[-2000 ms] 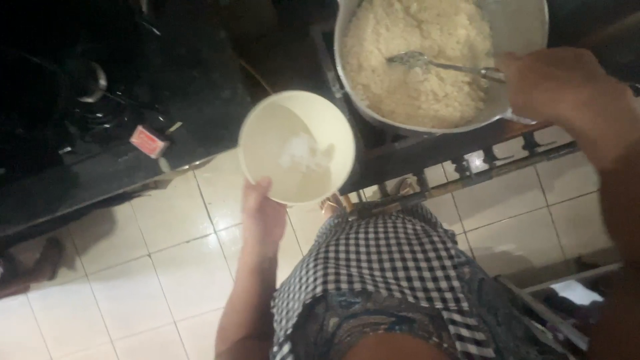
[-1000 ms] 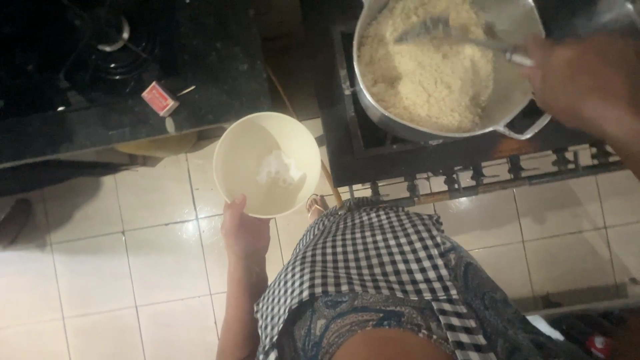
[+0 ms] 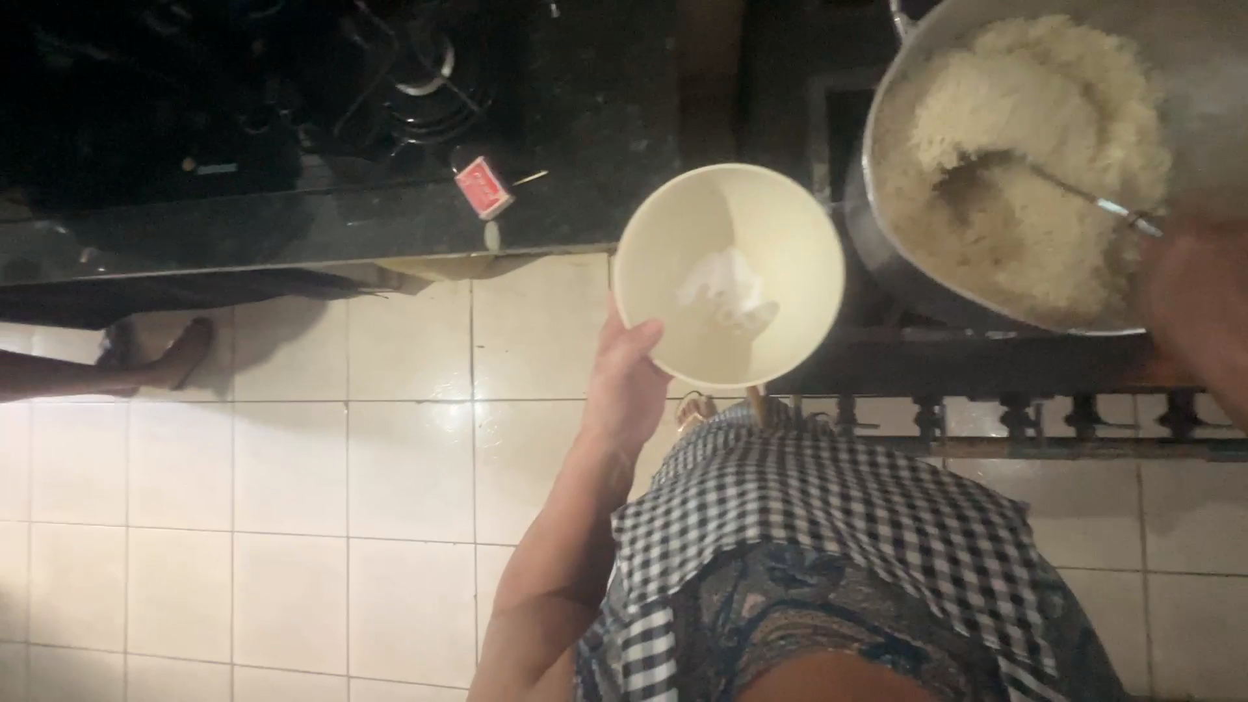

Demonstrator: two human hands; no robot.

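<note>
My left hand (image 3: 632,375) grips the rim of a cream-coloured bowl (image 3: 799,244), its thumb over the edge. A little white substance (image 3: 721,283) lies in the bottom of the bowl. To the right stands a large metal pot (image 3: 882,185) on the stove, holding a pale, crumbly mass that looks like cooked rice (image 3: 1024,107). My right hand (image 3: 1194,292), blurred at the right edge, is closed on the handle of a metal spoon (image 3: 1111,207). The spoon's head is sunk in the pale food and partly hidden by it.
A red matchbox (image 3: 484,188) with a matchstick (image 3: 531,177) beside it lies on the black countertop (image 3: 585,205). A gas burner (image 3: 426,78) is at upper left. Another person's foot (image 3: 183,353) rests on the tiled floor (image 3: 409,468). A dark metal rack edge (image 3: 1024,448) runs below the pot.
The spoon has shifted within the pot, and the pale food is now heaped toward the far side with a hollow near the spoon. My left hand still holds the bowl. The view has shifted.
</note>
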